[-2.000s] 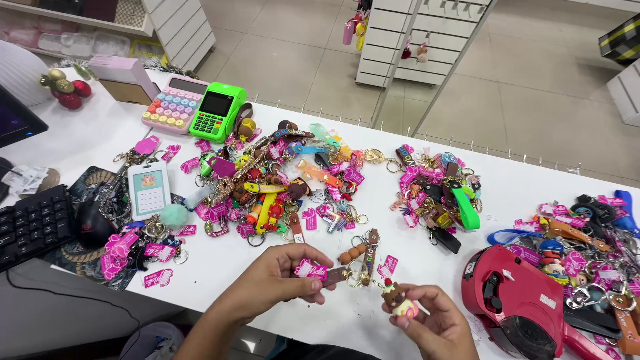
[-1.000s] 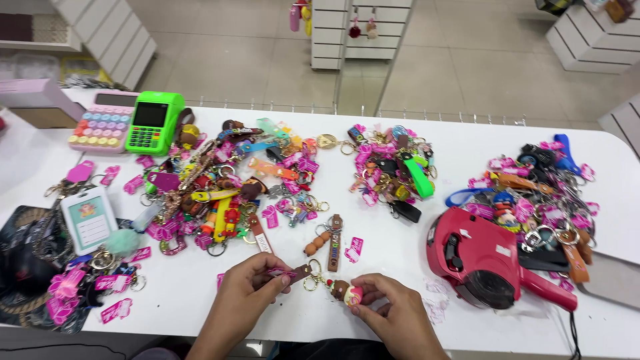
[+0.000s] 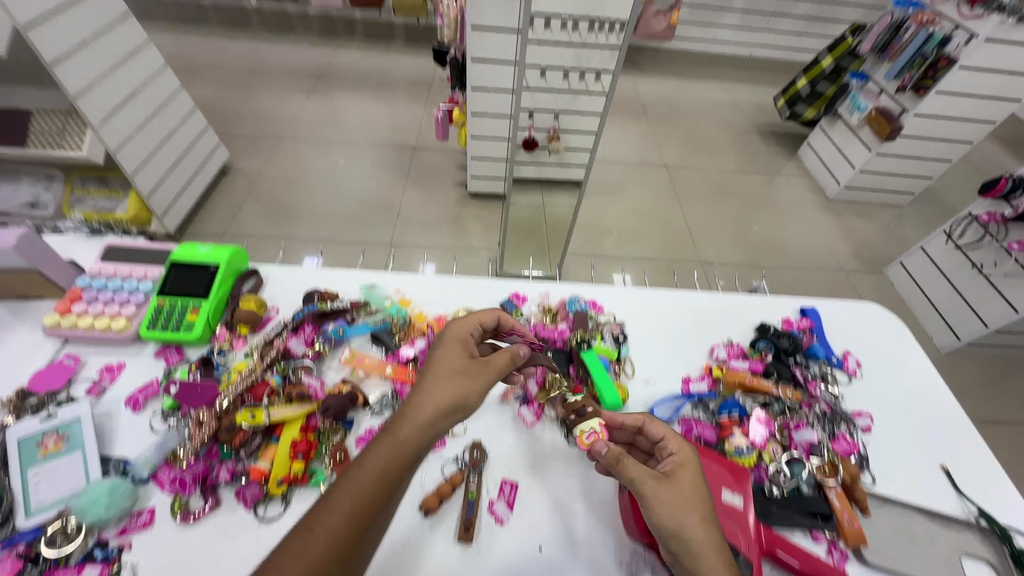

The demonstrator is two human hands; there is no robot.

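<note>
A keychain with a brown bear-like charm (image 3: 586, 418) hangs stretched between my two hands, above the white counter. My left hand (image 3: 484, 360) pinches its strap and pink tag, in front of the middle pile of keychains (image 3: 604, 376). The fingers of my right hand (image 3: 648, 460) grip the charm's lower end, over the red tag gun or similar handheld device (image 3: 732, 496), which the hand partly hides. Below my left hand, another keychain with a brown strap (image 3: 472, 492) and brown beads lies flat, with a loose pink tag (image 3: 503, 502) beside it.
A large keychain pile (image 3: 280, 408) spreads at left, another (image 3: 776, 392) at right. A green card terminal (image 3: 194, 292) and a pastel calculator (image 3: 108, 292) stand at the back left. An ID-style card holder (image 3: 54, 464) lies at the left edge. Metal hooks line the counter's far edge.
Both hands have lifted from low over the counter toward the middle pile, carrying the bear-like keychain. The other brown-strapped keychain stays on the counter. The view has shifted.
</note>
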